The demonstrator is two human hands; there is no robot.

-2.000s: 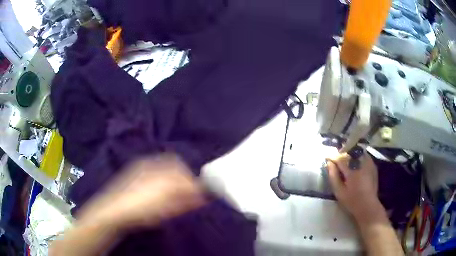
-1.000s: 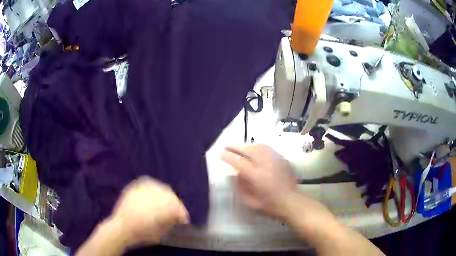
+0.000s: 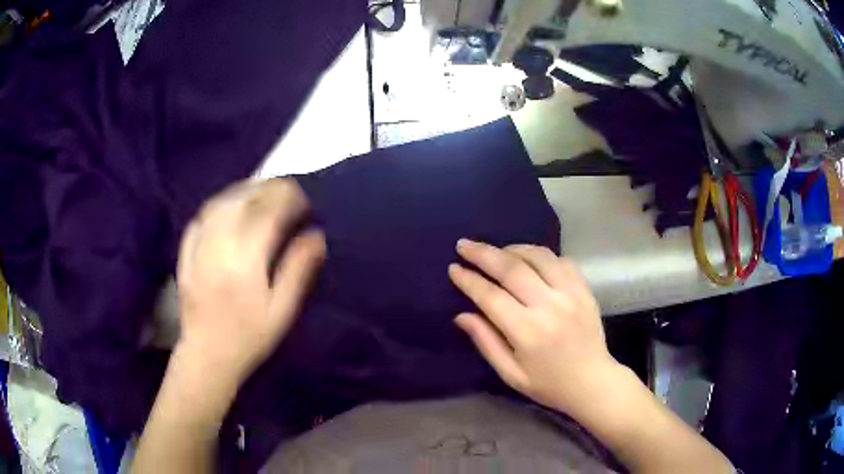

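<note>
A dark purple garment panel lies over the front of the white machine bed, its top edge just below the needle area. My right hand rests on the panel's right part with fingers slightly spread, holding nothing. My left hand is blurred at the panel's left edge, fingers curled; whether it pinches cloth is unclear. More dark purple cloth is heaped at left. The sewing machine head is cut off by the top edge; the presser foot area shows no cloth under it.
Ragged dark offcuts lie right of the needle area. Scissors with yellow and red handles lie near the table's front edge, beside a blue tray holding a clear bottle. The wearer's grey-brown clothing shows at the bottom.
The view has shifted down and right. A panel now lies flat across the front of the bed. My right hand has moved from bare bed onto it; my left hand is at its left edge.
</note>
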